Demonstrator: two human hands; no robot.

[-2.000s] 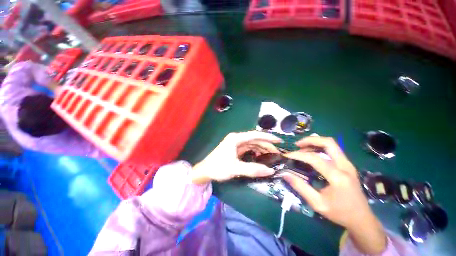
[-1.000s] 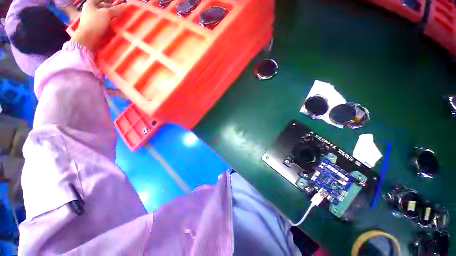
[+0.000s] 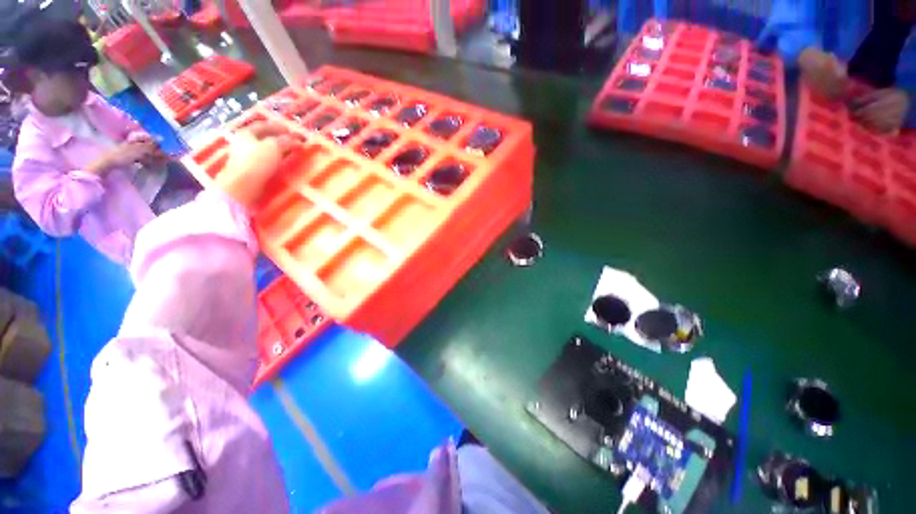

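Note:
My left hand (image 3: 253, 169) reaches over the left part of the stacked red tray (image 3: 457, 246); its fingertips are blurred, and I cannot tell if they hold anything. Glossy black discs (image 3: 447, 178) fill the tray's far and right pockets; several near pockets are empty. My right hand is not in view. On the bench, the black test fixture (image 3: 562, 392) bears its round seat (image 3: 603, 404) with no glossy disc on it, and the blue circuit board (image 3: 651, 442) with a white cable plugged in.
White paper (image 3: 613, 283) bears dark discs. Loose discs (image 3: 815, 405) lie on the green bench (image 3: 723, 231), right of a blue stick (image 3: 743, 437). A small red tray (image 3: 276, 321) sits below. A person in pink (image 3: 75, 191) is at left; another person's hands (image 3: 826, 72) are at the far right tray.
My left hand has left the fixture for the red tray and now lies farther along it. My right hand has left the picture. The view has risen, showing more tray and people.

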